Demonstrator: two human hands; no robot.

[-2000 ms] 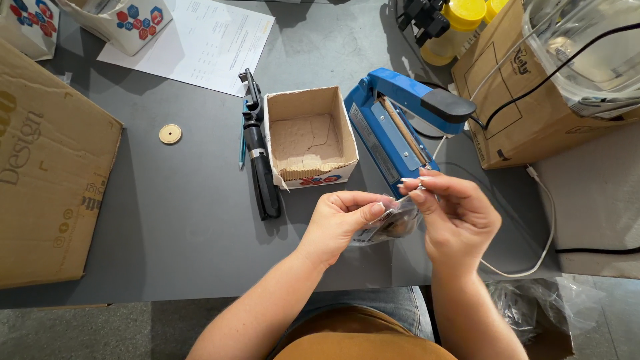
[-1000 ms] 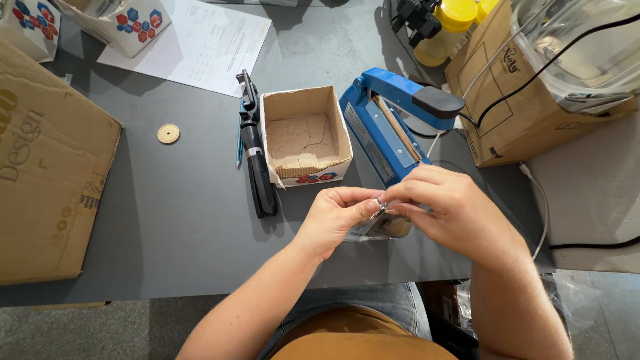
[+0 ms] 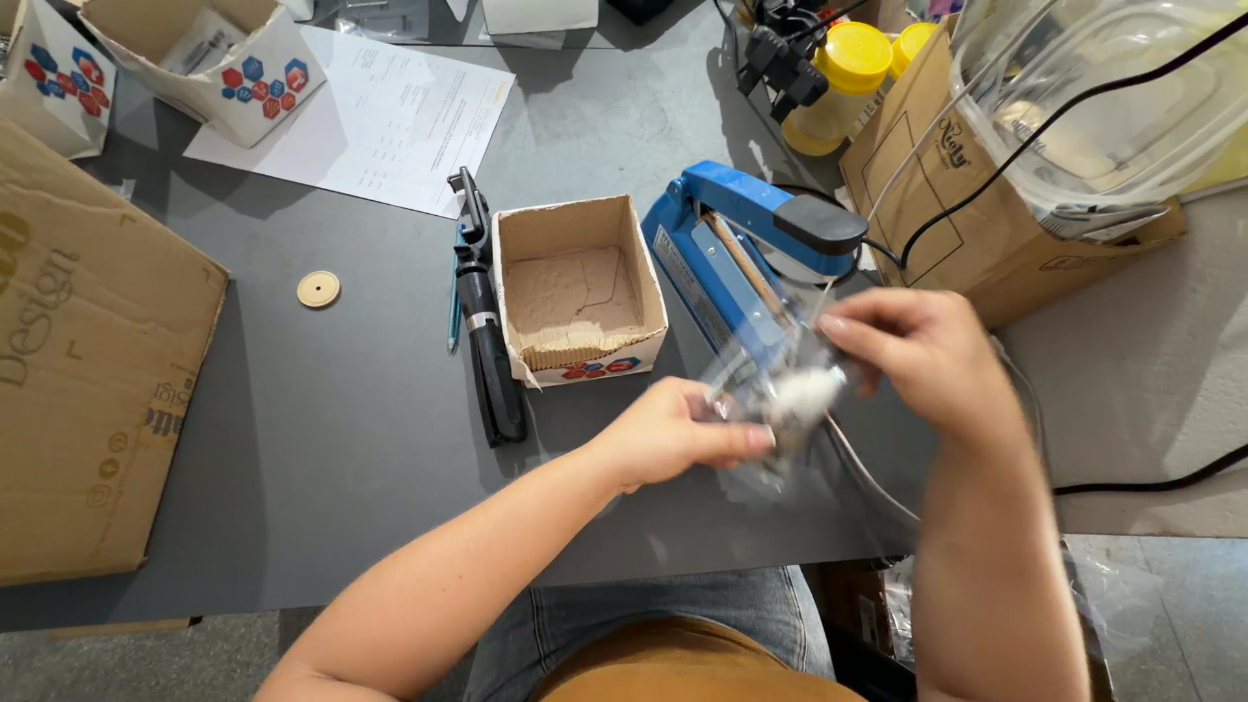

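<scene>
A clear plastic bag (image 3: 780,390) with a whitish thing and darker small contents is blurred by motion between my hands. My left hand (image 3: 682,434) grips its lower left side, thumb on top. At its upper right edge, my right hand (image 3: 902,351) pinches the film between thumb and fingers. Just beyond the bag stands a blue impulse heat sealer (image 3: 721,263) with its arm raised. An open cardboard box (image 3: 585,292), with nothing but a thin line visible on its bottom, sits left of the sealer. What exactly the bag contains cannot be made out.
A black tool-like handle (image 3: 487,341) and a blue pencil (image 3: 454,302) lie left of the box. Farther left are a round wooden disc (image 3: 319,290) and a large carton (image 3: 97,390). A printed sheet (image 3: 390,117) lies behind. Cables (image 3: 1063,97) cross the carton (image 3: 936,175) at right.
My hands were close together at the bag's edge a second ago; now they are farther apart and the bag is spread between them. The bag shows more fully, nearer the sealer.
</scene>
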